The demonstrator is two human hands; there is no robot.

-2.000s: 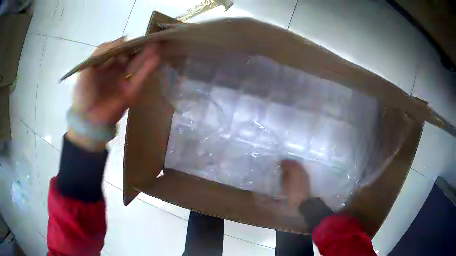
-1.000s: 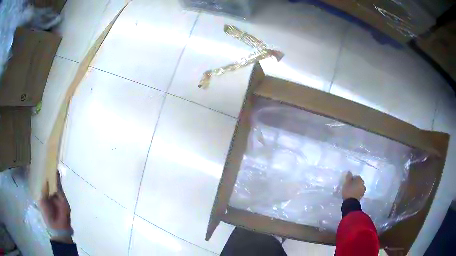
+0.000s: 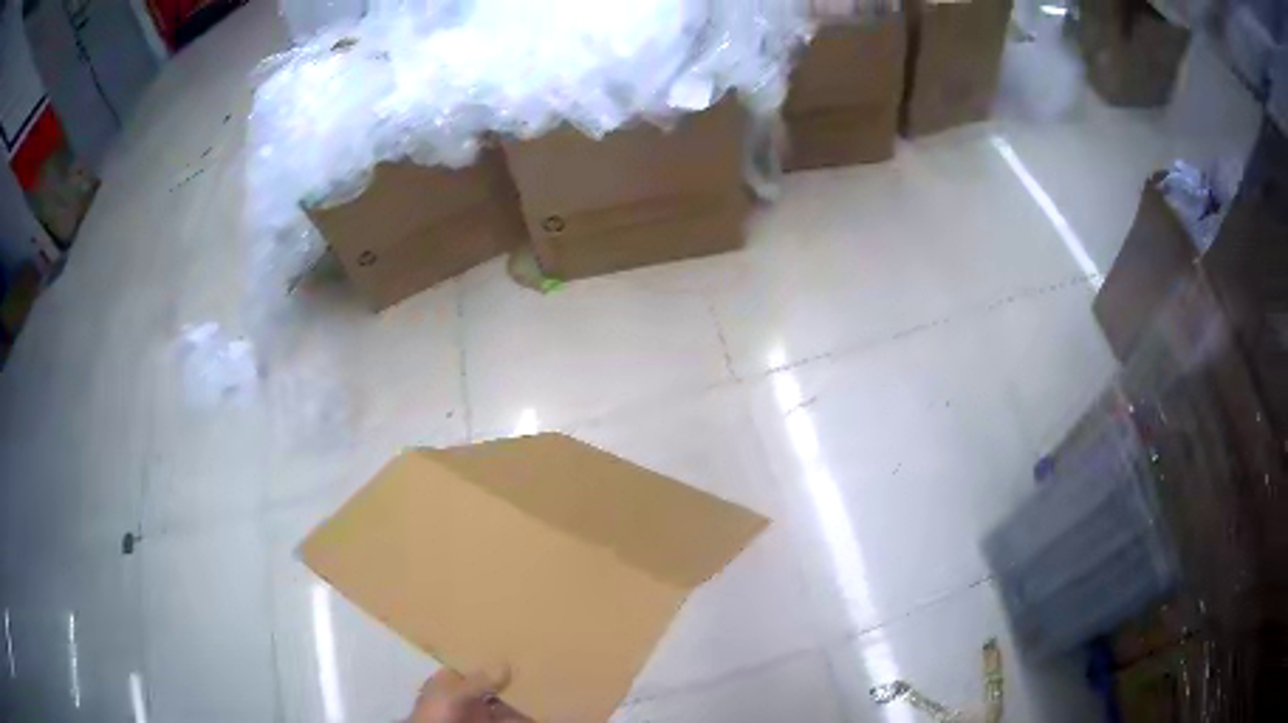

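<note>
A loose brown cardboard pad [image 3: 516, 565], bent along a crease, is held out over the floor at the lower middle. My left hand [image 3: 463, 699] grips its near edge at the bottom of the picture; only the fingers and part of the hand show. My right hand is out of the picture. The open carton with the plastic-wrapped goods is also out of the picture.
A big white film heap [image 3: 537, 71] lies over and behind brown cartons [image 3: 636, 198] ahead. Peeled tape [image 3: 993, 685] lies on the floor at the lower right. Grey stacked goods [image 3: 1081, 544] and cartons stand along the right. A small white film piece [image 3: 219, 363] lies at left.
The view has swung left and up, away from the open carton. The cardboard pad, seen edge-on before at the left, now shows its face in my left hand. My right hand has left the picture.
</note>
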